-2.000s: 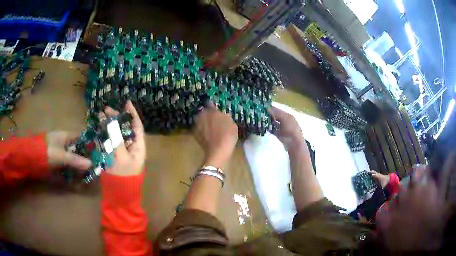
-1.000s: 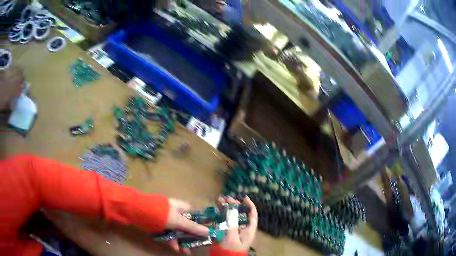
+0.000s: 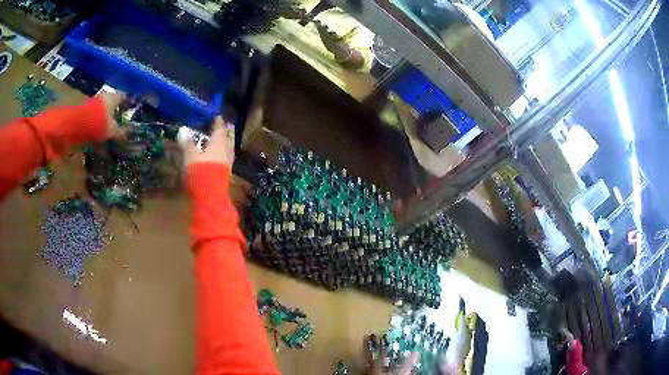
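A loose heap of green circuit boards [image 3: 128, 165] lies on the brown bench in front of the blue bin. My left hand [image 3: 114, 117], in an orange sleeve, is at the heap's far left edge, its fingers blurred. My right hand [image 3: 209, 145] is at the heap's right side, by the bin's near corner. Boards and blur hide both sets of fingertips, so I cannot tell whether either hand holds a board. A flat pile of small silvery-blue parts [image 3: 73, 238] lies nearer me.
Stacked boards [image 3: 330, 223] stand right of my right arm beside a brown carton [image 3: 257, 135]. The blue bin [image 3: 147, 80] is behind the heap. Loose boards [image 3: 282, 318] lie nearer. Another person's hand [image 3: 400, 365] is at the bottom, near a yellow-and-black tool [image 3: 475, 343] on white sheet.
Both my hands have moved from near the stacked boards, where they held several boards, to the loose heap by the blue bin. The camera view has turned.
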